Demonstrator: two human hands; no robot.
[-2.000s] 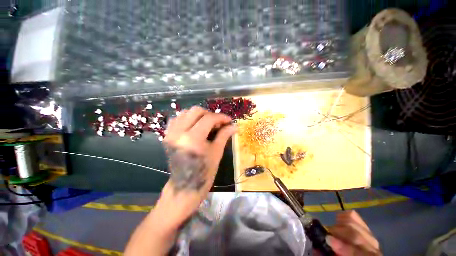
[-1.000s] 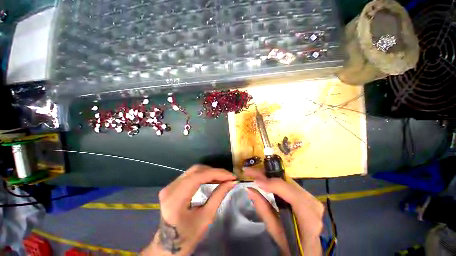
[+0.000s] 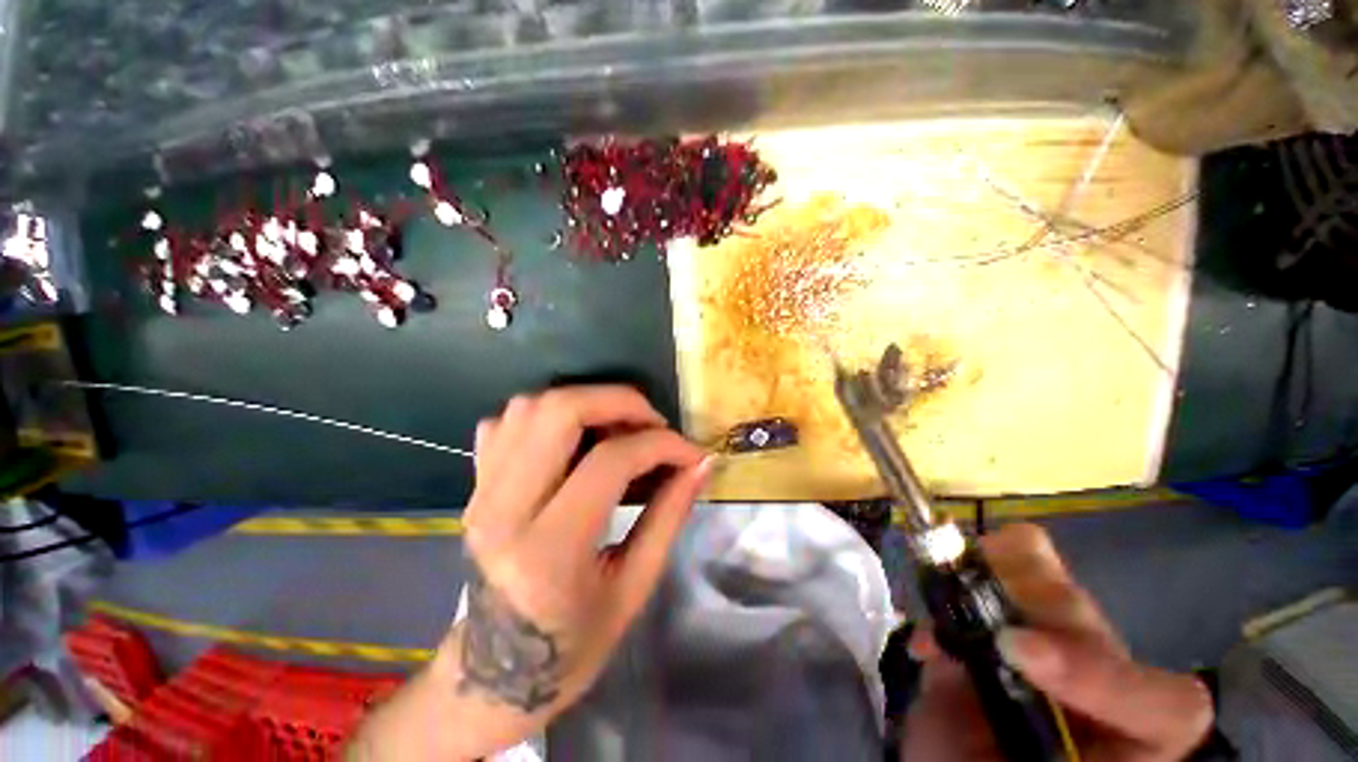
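Observation:
A small dark module (image 3: 764, 435) with a pale centre lies on the wooden board (image 3: 1043, 432) near its front left. My left hand (image 3: 588, 521) is beside it, thumb and fingertips pinched at the module's left end on something thin, too small to name surely. Solder wire (image 3: 268, 412) runs from the left to this hand. My right hand (image 3: 1065, 648) grips the black handle of the soldering iron (image 3: 894, 459). The iron's tip points up and left, near a dark curved piece (image 3: 894, 375), right of the module.
A heap of dark components with red leads (image 3: 655, 194) lies at the board's upper left. White-faced components (image 3: 283, 261) lie further left. A clear tray (image 3: 521, 90) spans the back. Loose thin wires (image 3: 1057, 231) cross the board's right. A tan cup (image 3: 1251, 75) stands behind right.
The view has shifted closer. My hands, together at the board's front edge a second ago, are now apart. The right hand has moved right with the iron; the left is at the module.

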